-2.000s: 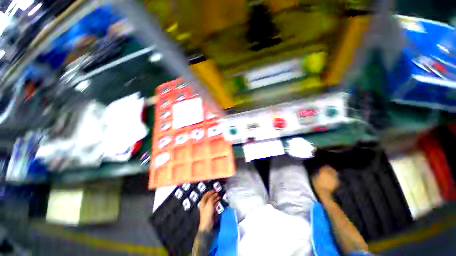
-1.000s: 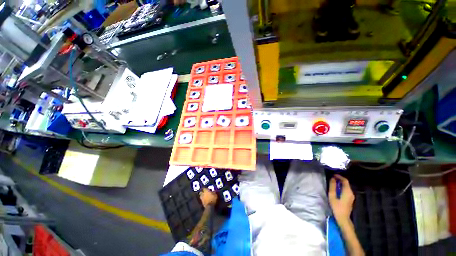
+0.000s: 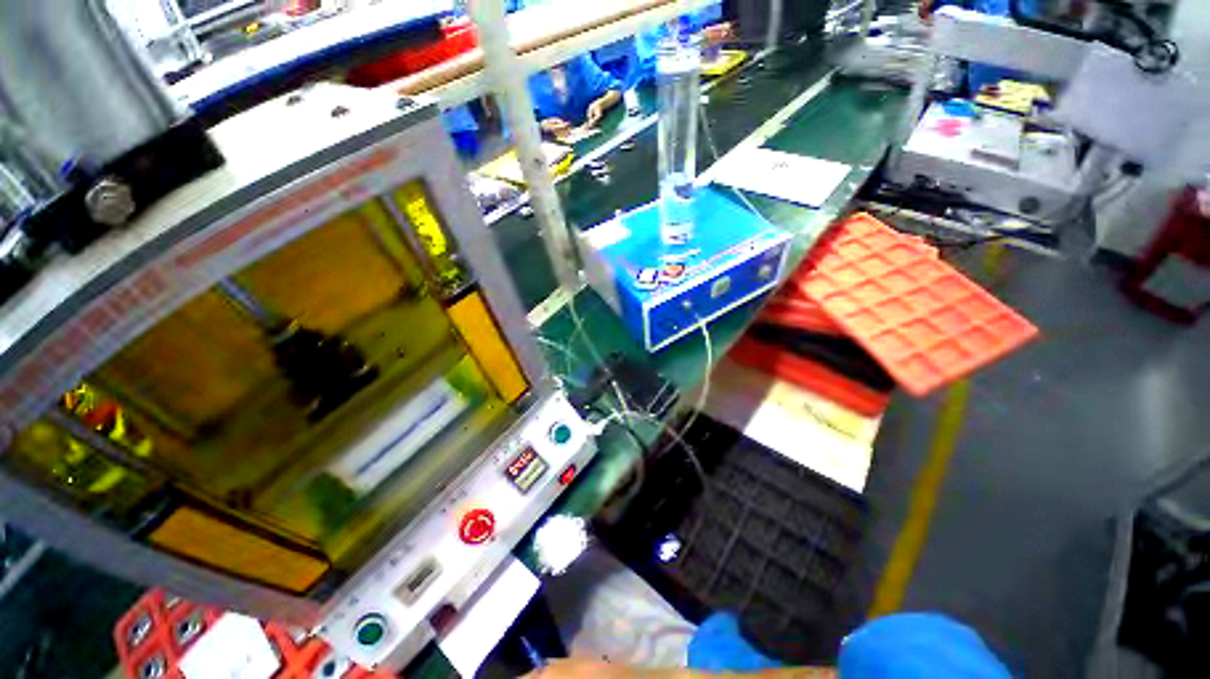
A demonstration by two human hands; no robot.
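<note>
My right hand is cut off by the bottom edge. The tip of a blue pen-like tool sticks up at its left end; the fingers are mostly hidden. My left hand is out of the picture. A small white-faced part lies at the near left of the black tray. The press stands at left with its yellow window. A pale plate shows inside, with no hand in it.
The white panel has green buttons and a red stop. A paper slip and white wad lie beside it. Right of the press are a blue box, clear bottle, cables and stacked red-orange trays. People's hands show across the bench.
The view has swung right, bringing the blue box and stacked trays into sight. My left hand and the left black tray have left the picture. My right hand is now at the bottom edge.
</note>
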